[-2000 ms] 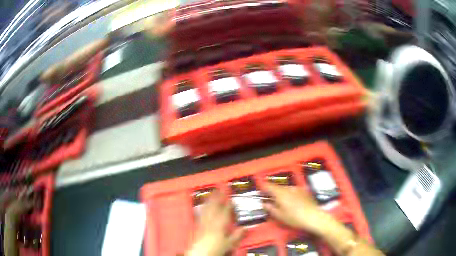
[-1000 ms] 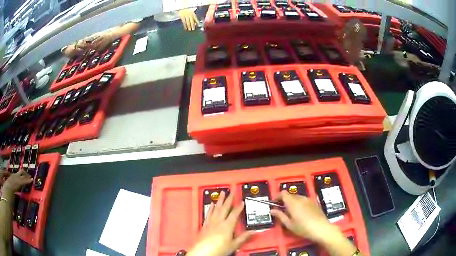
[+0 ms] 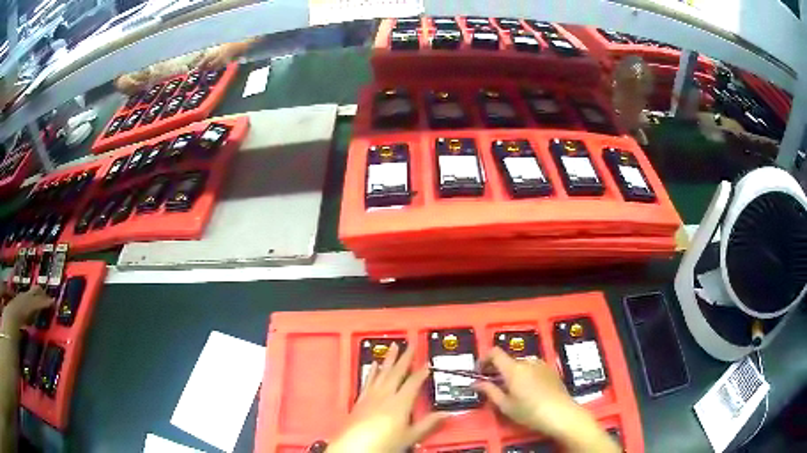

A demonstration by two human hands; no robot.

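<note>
A red foam tray [image 3: 305, 318] lies in front of me with black phone units in its pockets; its upper left pocket holds no unit. My right hand [image 3: 529, 389] holds thin dark tweezers [image 3: 460, 373] whose tip reaches left across the upper part of the white label on a phone unit [image 3: 455, 389]. Whether a sticker is at the tip is too small to tell. My left hand [image 3: 389, 403] lies bare over the unit to the left, fingers apart, fingertips beside the tweezers' tip, partly hiding that unit.
Stacked red trays [image 3: 504, 221] filled with units stand behind. A dark smartphone [image 3: 656, 343], a white fan [image 3: 752, 257] and a printed paper [image 3: 733, 403] are at right. White sheets [image 3: 221, 389] lie left. Another person's hand [image 3: 26, 305] works at a far-left tray.
Both hands stay over the same units; the tweezers' tip has moved slightly lower on the middle unit. The far-left tray cluster at the back has shifted right.
</note>
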